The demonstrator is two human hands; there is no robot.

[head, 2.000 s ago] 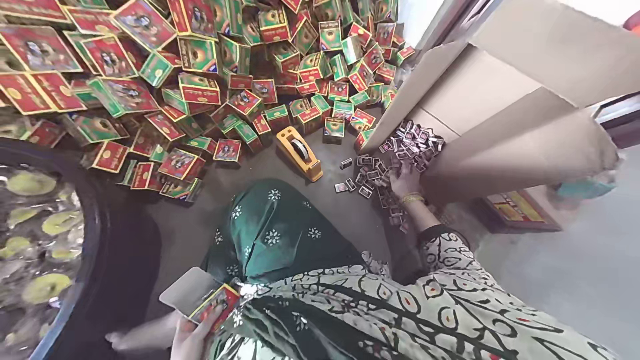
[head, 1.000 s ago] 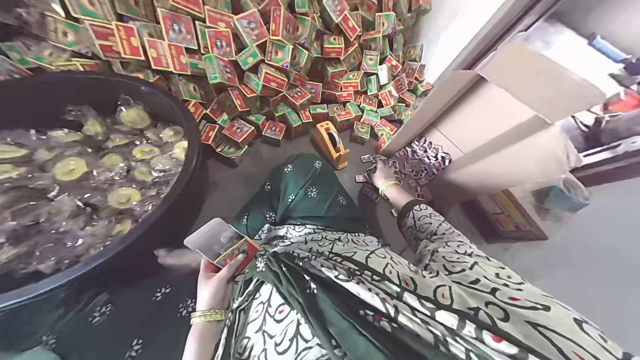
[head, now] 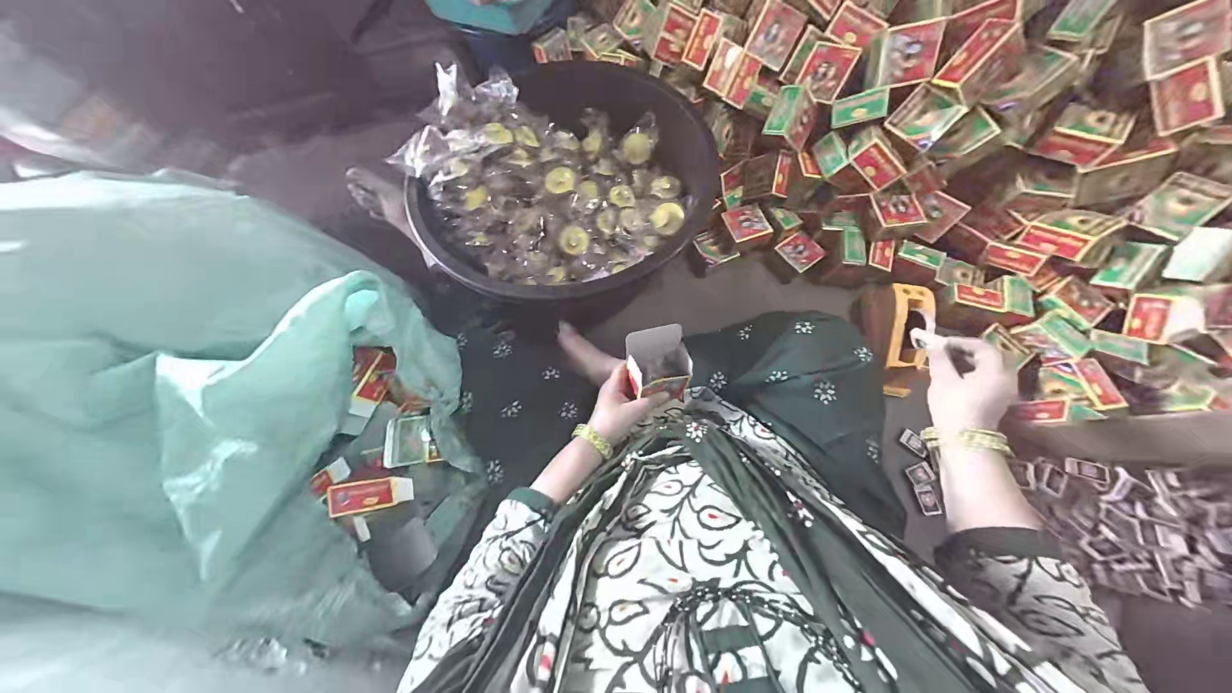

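My left hand [head: 621, 404] holds a small red and yellow cardboard box [head: 660, 366] upright over my lap, its pale flap raised and something dark inside. My right hand [head: 970, 380] is at the yellow tape dispenser [head: 905, 337], its fingertips close together on a small whitish piece that looks like tape. Below that hand, several small dark packets [head: 922, 474] lie on the floor beside a larger heap of them [head: 1136, 529].
A black tub [head: 707, 144] of clear-wrapped items with yellow discs stands ahead. Many red and green boxes [head: 895, 207] are piled at the upper right. A pale green sack [head: 241, 385] at the left holds flattened boxes [head: 366, 496]. My bare foot [head: 587, 354] shows near the tub.
My right hand has left the heap of small packets and is now at the tape dispenser. The box stays in my left hand, now held upright. The view has swung left.
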